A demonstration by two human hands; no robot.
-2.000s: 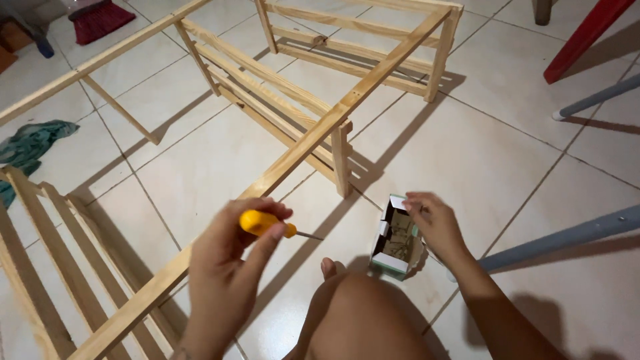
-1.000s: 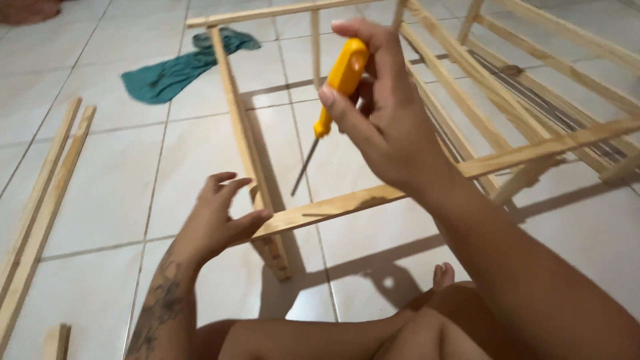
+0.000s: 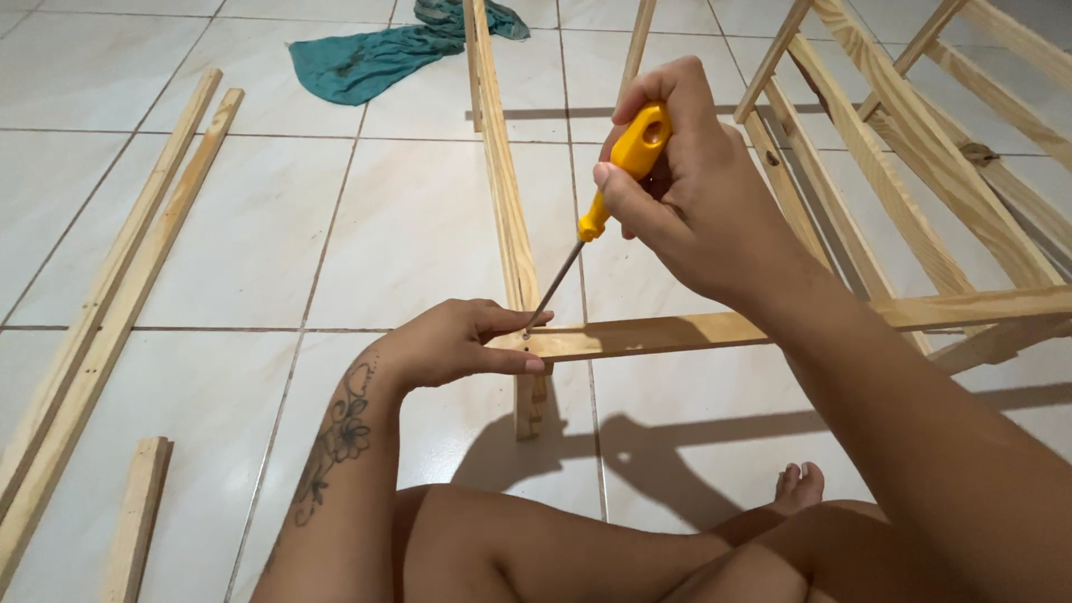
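Observation:
My right hand (image 3: 695,184) grips a screwdriver with a yellow handle (image 3: 641,142), its metal shaft slanting down to the left. The tip meets a small screw (image 3: 526,335) at the corner where a wooden rail (image 3: 653,335) crosses an upright-running slat (image 3: 502,184). A second small dark hole or screw lies just below it. My left hand (image 3: 456,343) pinches that corner, thumb on the near side and fingers on the far side, around the screw spot. The rail runs right, passing behind my right forearm to the slatted wooden frame (image 3: 913,151).
Loose wooden strips (image 3: 142,251) lie on the tiled floor at left, with a short wooden piece (image 3: 138,519) nearer. A teal cloth (image 3: 368,63) lies at the far side, partly behind a slat. My crossed legs (image 3: 536,544) and a foot (image 3: 800,486) are close below the rail.
The screwdriver has come down from above the rail, and its tip now meets the screw. My left hand has closed around the corner. The view has turned away from the small box seen earlier.

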